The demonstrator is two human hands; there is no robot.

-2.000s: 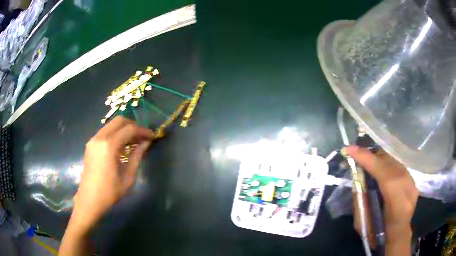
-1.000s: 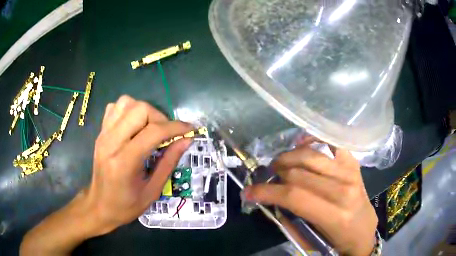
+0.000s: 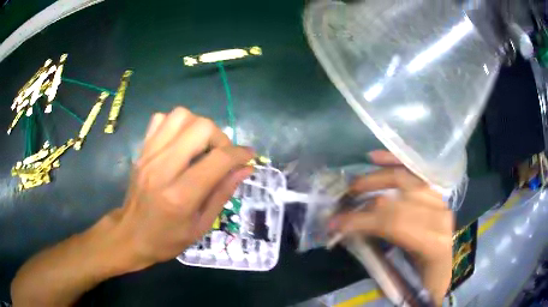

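Note:
The white housing (image 3: 252, 258) lies on the dark mat, its upper left part hidden by my left hand. A green circuit board (image 3: 231, 217) shows inside it. My left hand (image 3: 186, 174) pinches a brass contact strip (image 3: 259, 160) at the housing's top edge; most of the strip is hidden by the fingers. A green wire (image 3: 226, 90) runs from there up to another brass strip (image 3: 223, 56) lying on the mat. My right hand (image 3: 399, 213), blurred, holds the soldering iron (image 3: 378, 267) right of the housing; its tip is too blurred to place.
The clear extractor hood (image 3: 408, 78) hangs at the upper right, partly over my right hand. A pile of brass strips (image 3: 37, 90) with green wires lies at the left. A pale rail (image 3: 45, 21) curves at the upper left. A parts crate (image 3: 464, 255) stands at the lower right.
My left hand has brought a wired brass strip from the pile to the housing. In the last second my right hand and the iron have moved right, away from the strip.

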